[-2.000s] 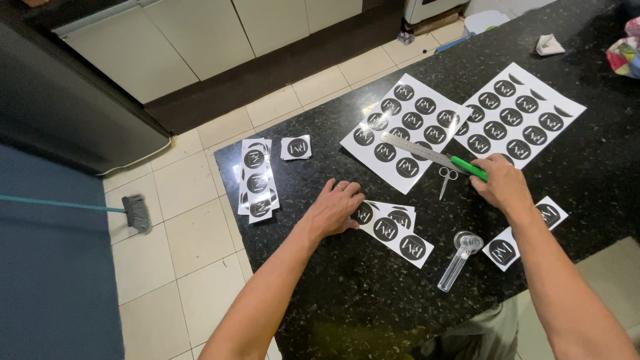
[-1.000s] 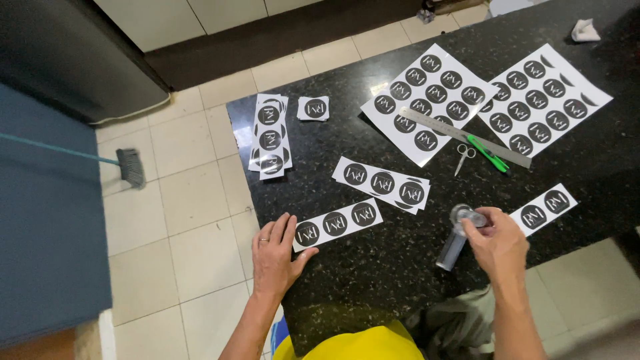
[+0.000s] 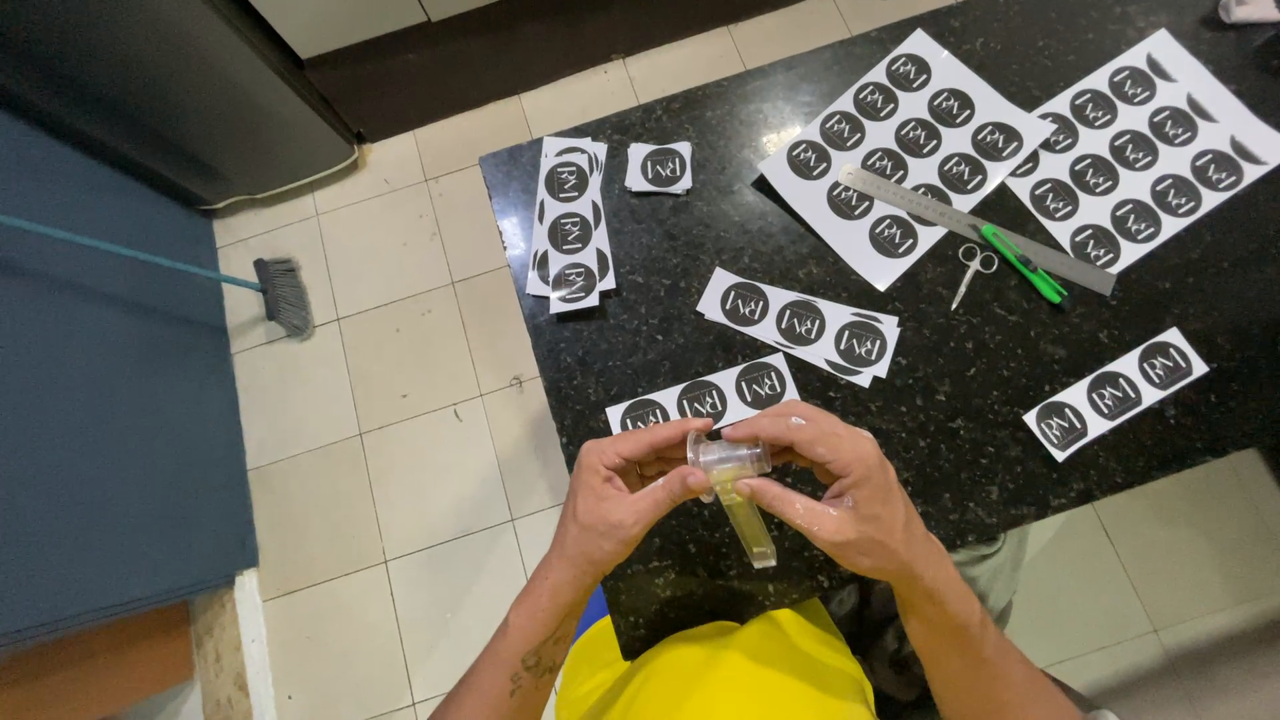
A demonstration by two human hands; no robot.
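Between both hands, near the counter's front edge, is a clear plastic tool with a round head and a flat handle pointing down. My left hand grips the rim of the round head. My right hand holds the head's other side, its thumb by the top of the handle. Just beyond the fingers lies a strip of round black labels, its lower edge partly hidden by the hands. Behind it a small pile of similar strips is fanned out. Another label strip lies to the right.
Two label sheets overlap at the back right. A steel ruler, a green utility knife and small scissors lie there. Stacked strips and cut square labels are at the back left. A broom stands beyond the granite counter.
My left hand has left the single label strip and come to the clear tool. My right hand has brought that tool left, in front of my body. The knife was in my right hand two seconds ago.
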